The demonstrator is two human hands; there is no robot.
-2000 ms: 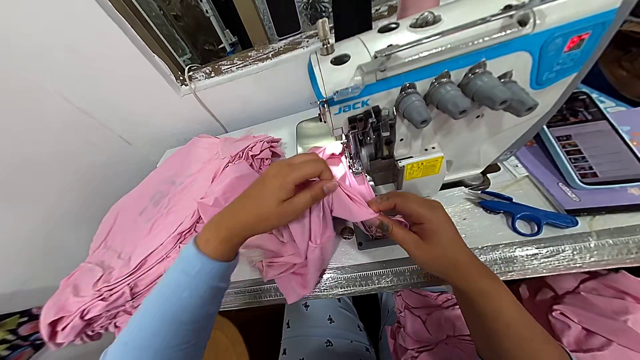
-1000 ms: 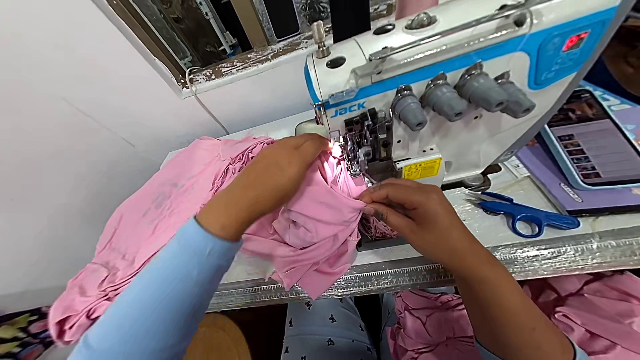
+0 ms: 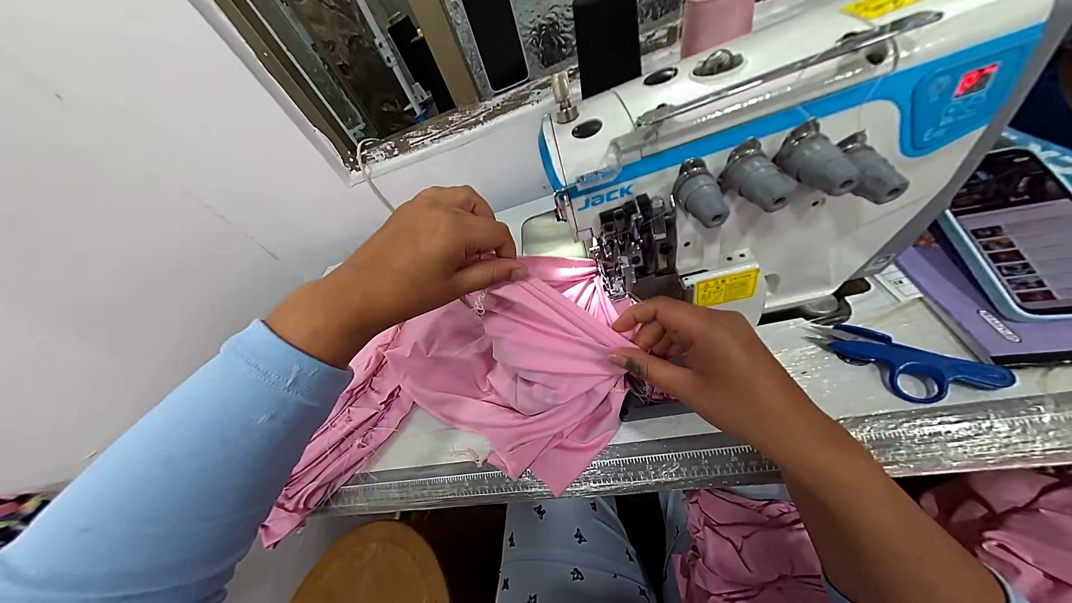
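A piece of pink fabric [image 3: 536,360] lies gathered at the needle and presser foot area of a white and blue Jack overlock sewing machine [image 3: 754,167]. My left hand [image 3: 419,260] pinches its upper edge between thumb and fingers, left of the presser foot. With thumb and index finger, my right hand [image 3: 687,356] grips the same fabric just below and right of the foot. The lit needle area has folds of the fabric running into it. More pink fabric [image 3: 360,435] hangs over the table edge at the left, partly hidden behind my left arm.
Blue-handled thread snips [image 3: 930,360] rest on the table at the right, near a phone [image 3: 1013,226] on a purple notebook [image 3: 963,293]. A measuring tape strip [image 3: 703,461] runs along the table's front edge. Below are a round wooden stool [image 3: 373,569] and pink fabric [image 3: 745,544] by my lap.
My left hand has lifted off the gathered fabric near the foot and moved left, now pinching the fabric's upper edge. My right hand remains beside the foot, holding fabric.
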